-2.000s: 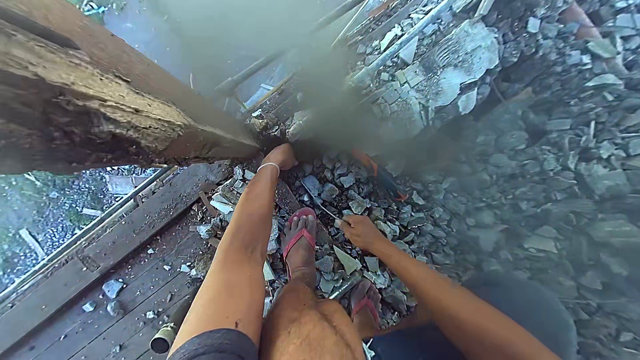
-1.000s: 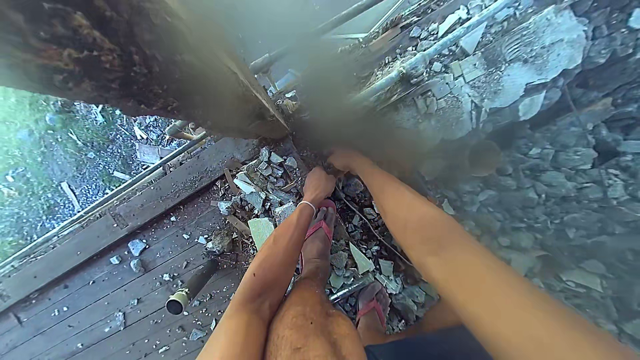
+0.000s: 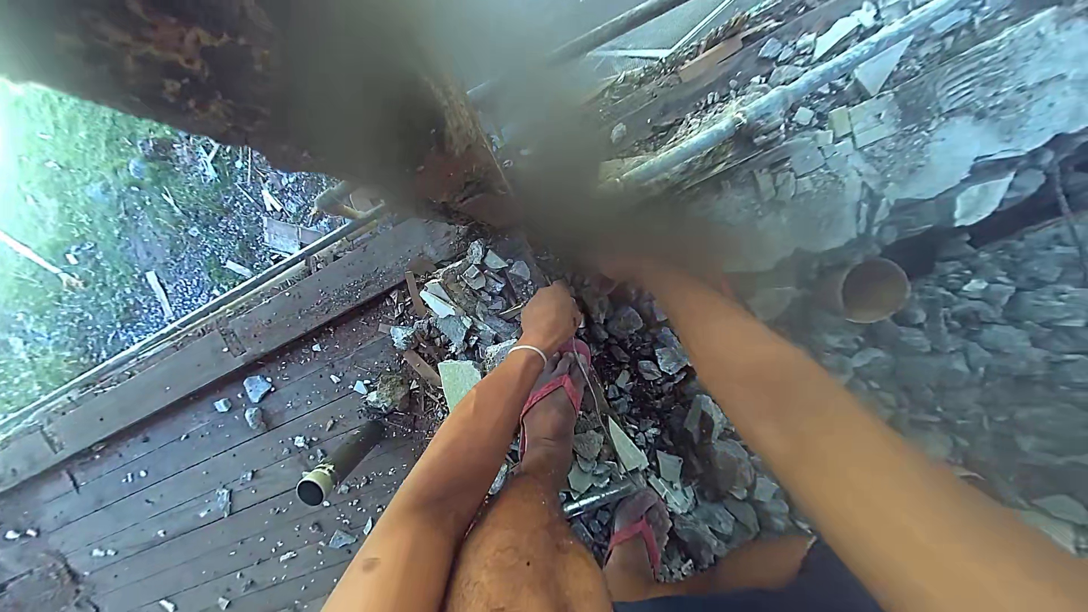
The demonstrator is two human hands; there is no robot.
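My left hand (image 3: 551, 316), with a white band at its wrist, is low over the rubble in front of my sandalled foot. Its fingers are curled, with a thin wire or cord near them; whether it grips this cord cannot be told. My right hand (image 3: 625, 265) reaches in beyond it, largely hidden by a dark blur over the view, so what it touches is unclear. Broken stone and tile rubble (image 3: 484, 289) lies around both hands. A pink flip-flop (image 3: 554, 387) is on the foot just below my left hand.
A worn wooden post (image 3: 459, 136) rises beyond my hands. Dark floorboards (image 3: 195, 476) at left carry a short pipe (image 3: 336, 472). A long metal pipe (image 3: 790, 93) crosses at upper right, above an open pipe end (image 3: 871, 291). Another pink flip-flop (image 3: 637, 537) rests among the rubble.
My right hand has moved forward and left from beside the foot, where it held a thin tool two seconds ago. My left hand has drawn back from the post's base toward the foot.
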